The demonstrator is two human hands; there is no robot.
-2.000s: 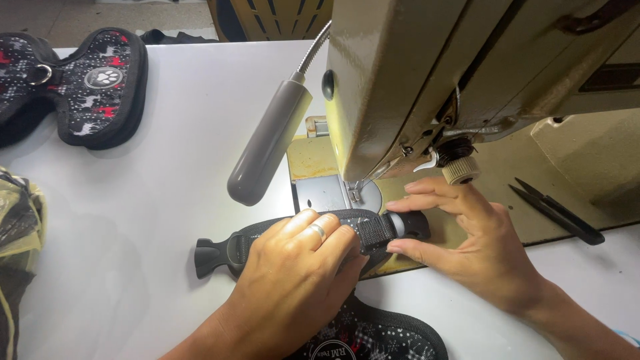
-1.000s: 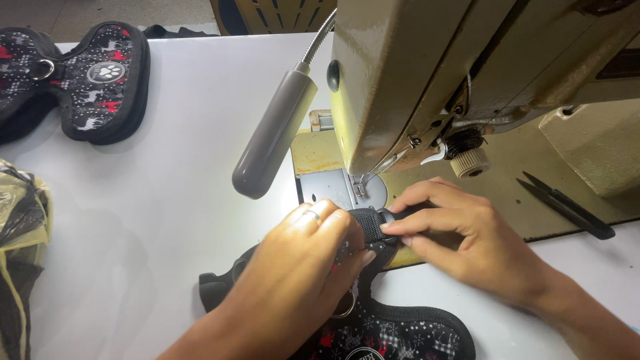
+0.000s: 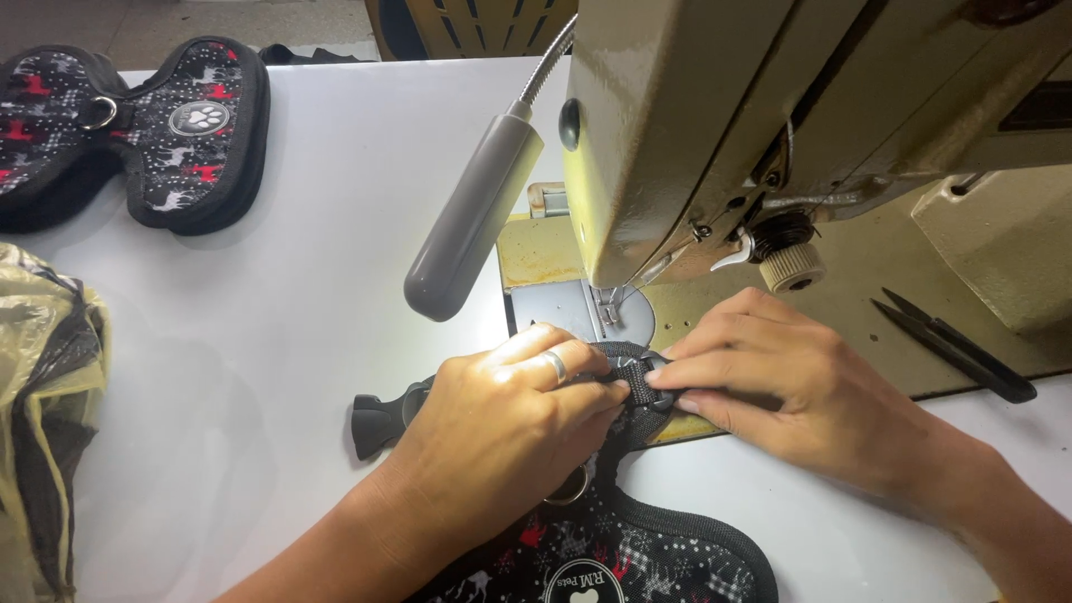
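Note:
A black pet harness (image 3: 687, 544) with a red and white print lies in front of the sewing machine (image 3: 670, 142). My left hand (image 3: 511, 410), with a ring on one finger, presses on its upper part and on the black webbing strap (image 3: 641, 382). The fingers of my right hand (image 3: 779, 377) pinch the plastic buckle at the strap's right end, which they partly cover. Another black buckle (image 3: 377, 423) sticks out left of my left hand. Just behind the strap is the presser foot (image 3: 609, 308), over the metal needle plate (image 3: 548, 310). A metal ring (image 3: 569, 486) shows below my left hand.
A grey lamp (image 3: 473, 218) on a flexible neck hangs left of the machine head. Black thread snips (image 3: 955, 343) lie on the machine bed at right. Stacked harnesses (image 3: 201, 134) lie at the upper left of the white table (image 3: 335, 126), with a yellowish plastic bag (image 3: 50, 419) at the left edge.
The harness has turned and shifted, so more of its printed body shows below my hands. My right hand has closed in from the buckle's outer end toward the strap, nearer my left hand.

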